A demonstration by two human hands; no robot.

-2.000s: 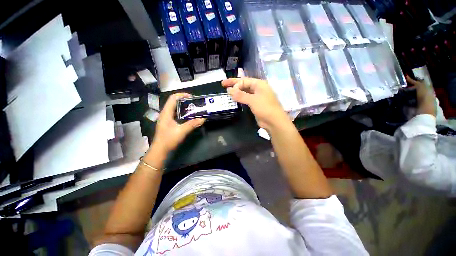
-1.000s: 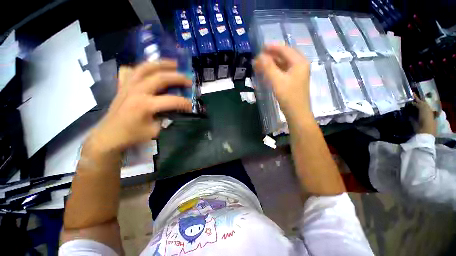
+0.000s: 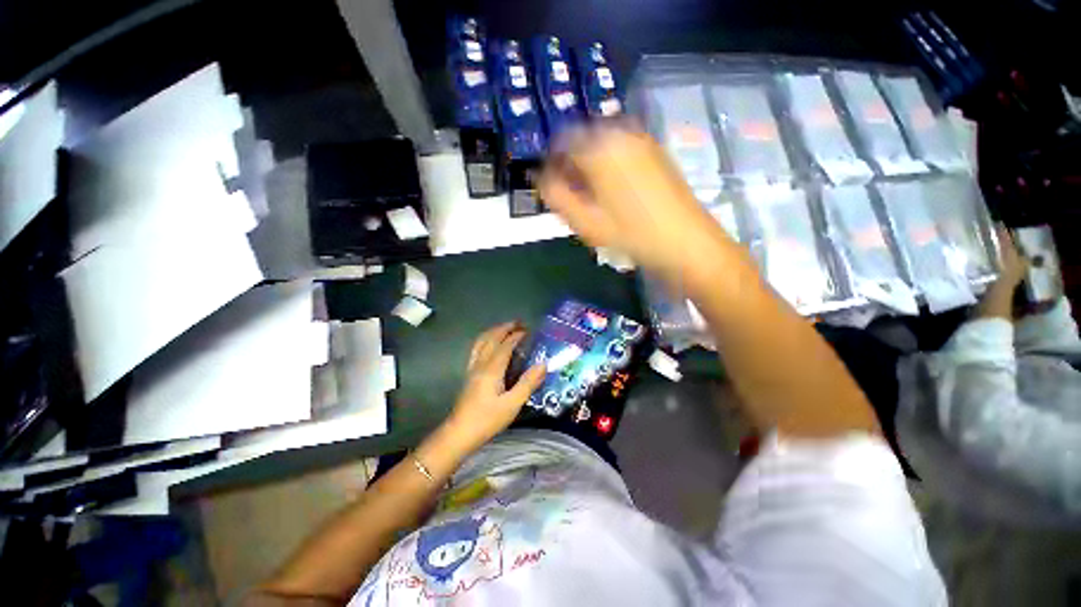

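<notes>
A retail box (image 3: 583, 365) with a colourful blue-purple face lies flat at the front edge of the green bench. My left hand (image 3: 496, 382) rests on its left side, thumb on the face and fingers along the edge. My right hand (image 3: 611, 184) is blurred and raised in front of the row of finished boxes (image 3: 516, 101). Whether it holds anything cannot be told. It hides part of the right-hand boxes in that row.
A clear device tray (image 3: 818, 302) with two rows of pale wrapped devices lies at right. Open white box flaps (image 3: 225, 368) are piled at left. A black box (image 3: 362, 196) lies behind. Small label scraps (image 3: 413, 311) lie on the green surface. Another person's white sleeve (image 3: 990, 391) is at far right.
The box, earlier upright between my hands and then blurred at left, now lies face up by the front edge. A box now stands at the left of the row. My right hand is now at the row.
</notes>
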